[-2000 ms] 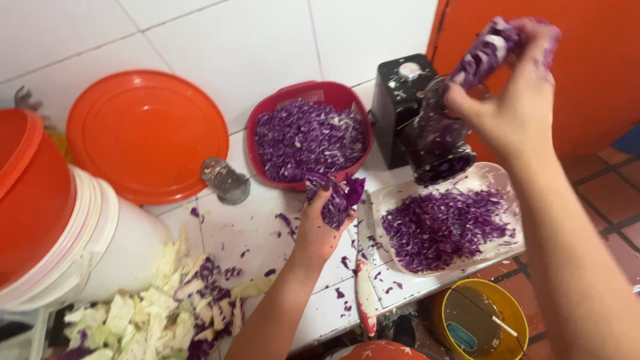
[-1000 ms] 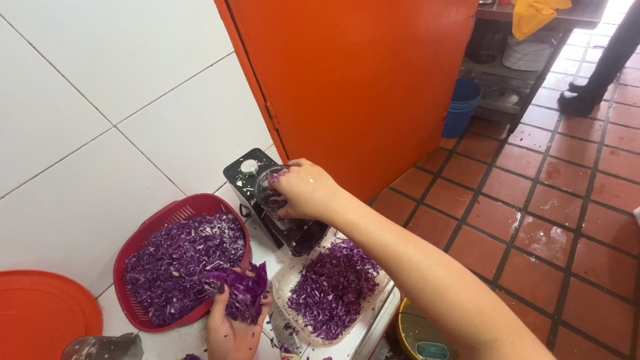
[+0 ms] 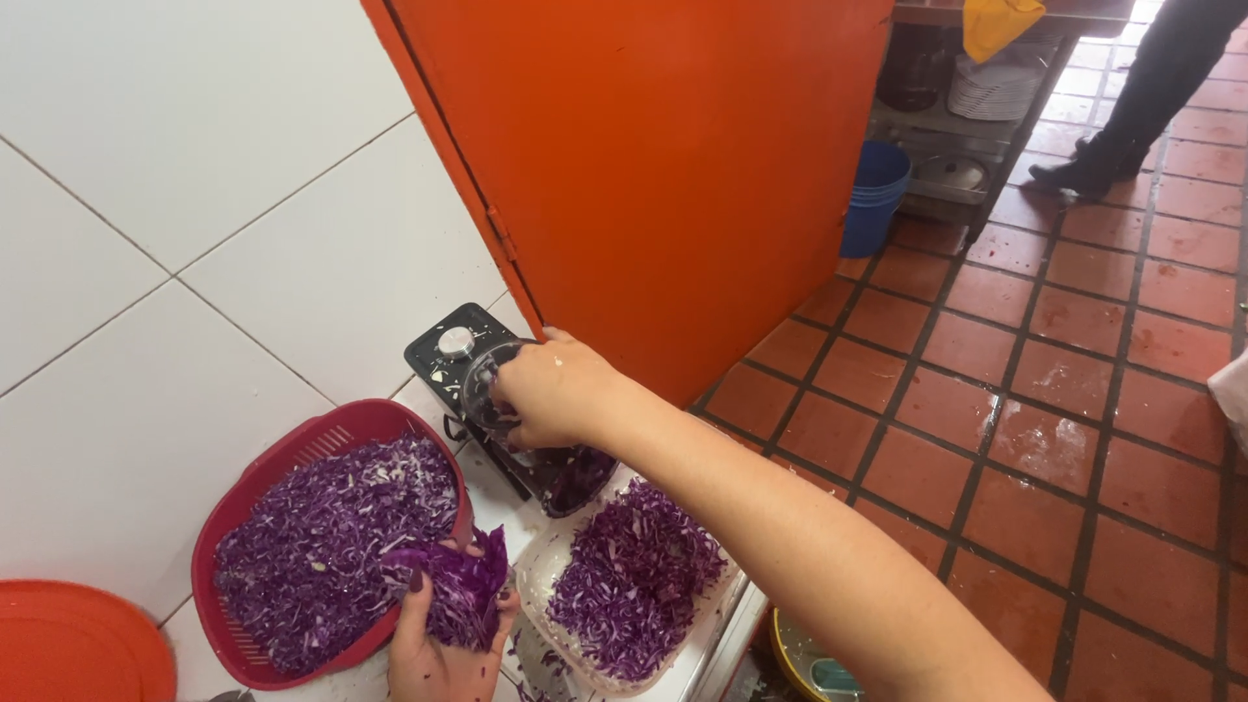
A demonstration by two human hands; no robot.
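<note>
My left hand (image 3: 444,648) holds a chunk of red cabbage (image 3: 453,585) at the front edge of a dark red plastic colander (image 3: 219,507), which is heaped with shredded red cabbage (image 3: 331,536). My right hand (image 3: 551,390) is at the clear feed opening (image 3: 483,380) of a black electric vegetable shredder (image 3: 456,317), with its fingers inside the rim; whether they hold anything is hidden. Below the shredder's outlet, a white plastic tray (image 3: 546,585) holds more shredded red cabbage (image 3: 639,585).
A red-orange lid (image 3: 83,643) lies at the left. Behind the shredder stand the tiled wall (image 3: 312,244) and an orange door (image 3: 663,175). A yellow bucket (image 3: 790,653) is below the counter edge. Farther off are a blue bucket (image 3: 875,200), a metal shelf and a person's leg (image 3: 1160,88).
My right hand, seen raised with a piece of red cabbage two seconds ago, is down at the feed opening. My left hand still holds cabbage. The view has swung right.
</note>
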